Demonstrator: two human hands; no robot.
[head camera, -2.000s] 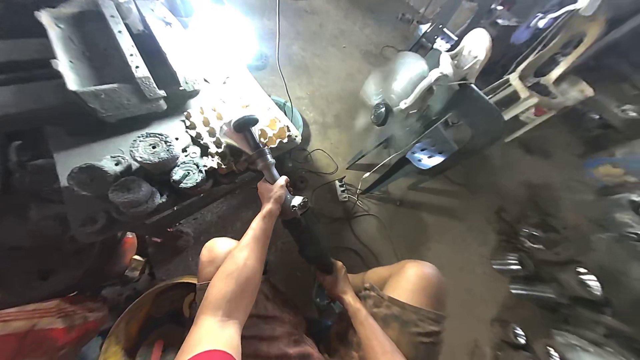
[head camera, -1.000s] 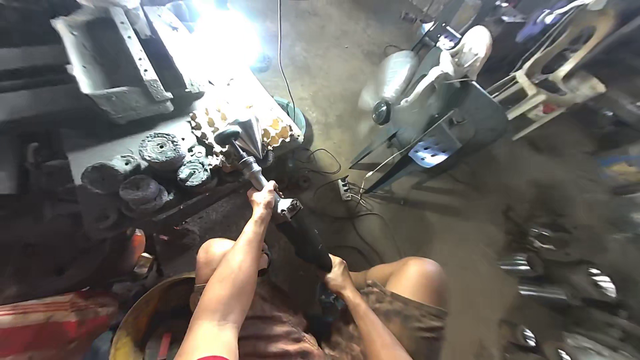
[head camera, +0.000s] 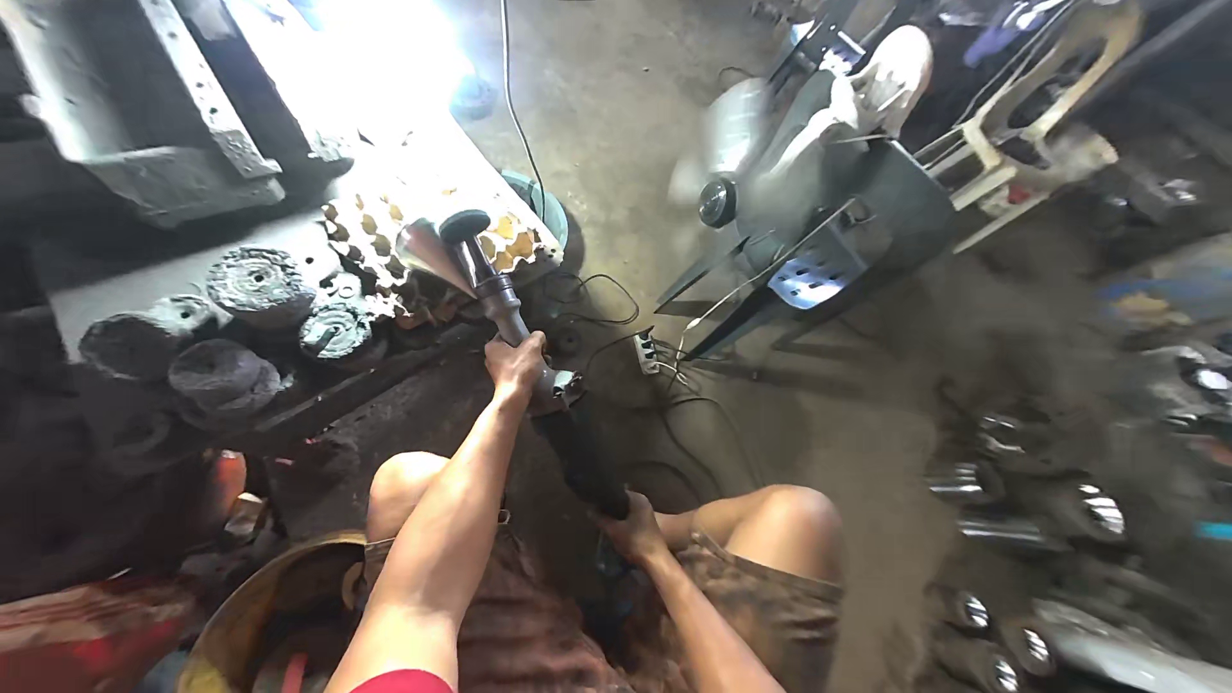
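A long-necked power grinder (head camera: 500, 298) runs diagonally from the bench edge down between my knees. My left hand (head camera: 517, 366) is wrapped around its metal neck, just above the gear housing. My right hand (head camera: 632, 527) grips the rear end of its black body (head camera: 585, 462). At the far end of the neck, a dark round pad (head camera: 464, 226) stands over the bench edge. Close beside it on the left is a blurred, shiny cone-shaped piece (head camera: 433, 255); whether they touch, I cannot tell. Scalloped, pale pieces (head camera: 371, 231) lie on the bench around them.
Rough round blocks (head camera: 258, 281) and a metal trough (head camera: 183, 183) rest on the bench (head camera: 77, 289). A fan (head camera: 731, 144), a power strip (head camera: 647, 352) and cables occupy the floor ahead. Shiny metal parts (head camera: 1001, 529) lie right; a yellowish tub (head camera: 231, 602) stands near my left knee.
The grinder's pad end has swung left, then back right and slightly forward, with both hands staying on the tool. The cone-shaped piece shows plainly one second ago and is blurred now.
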